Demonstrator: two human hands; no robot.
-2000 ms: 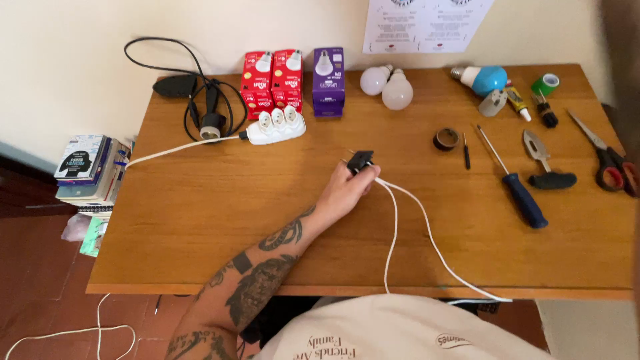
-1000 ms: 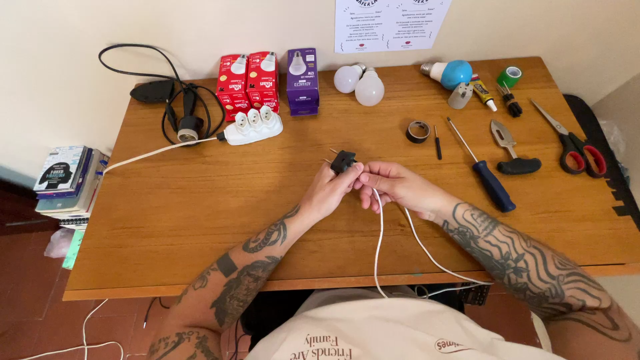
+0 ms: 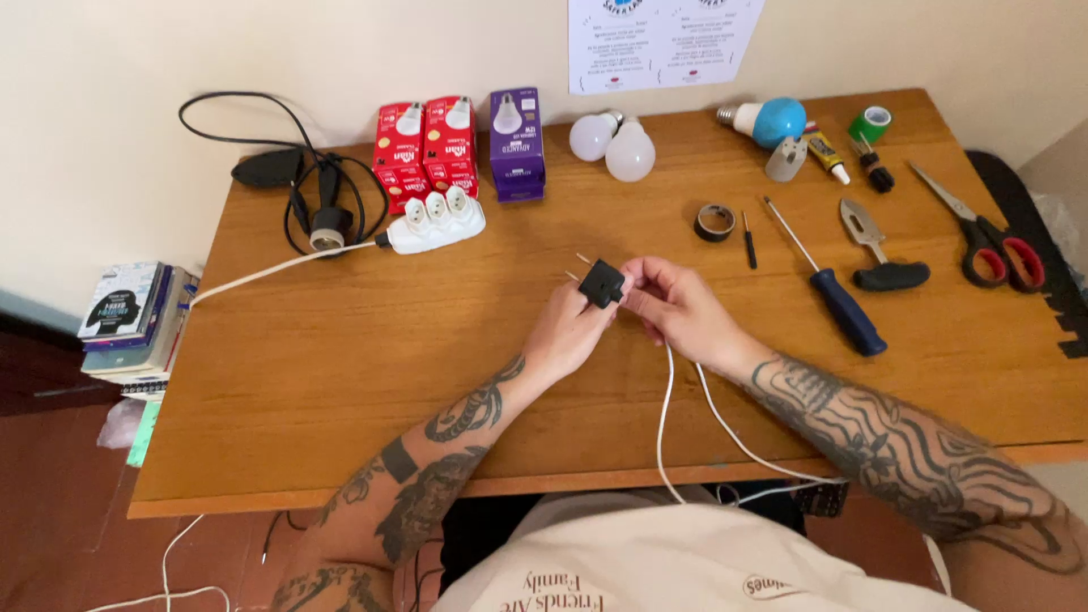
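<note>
Over the middle of the wooden table, my left hand (image 3: 571,330) holds a black two-pin plug (image 3: 602,284), its metal pins pointing up and to the left. My right hand (image 3: 680,308) meets it at the plug's cord end, thumb and fingertips pinched together. Two white wires (image 3: 667,399) hang below my right hand and run down past the table's front edge. Whether the fingertips of my right hand grip the wires or part of the plug cannot be told.
A white power strip (image 3: 438,223), bulb boxes (image 3: 516,144) and a black cable with a socket (image 3: 329,229) lie behind left. Bulbs (image 3: 630,151) stand at the back. Black tape (image 3: 714,223), a blue-handled screwdriver (image 3: 846,310), a black-handled bladed tool (image 3: 888,274) and scissors (image 3: 986,242) lie right.
My right hand, not seen on the plug two seconds ago, has come in from the right and stays at its cord end. My left hand still holds the plug.
</note>
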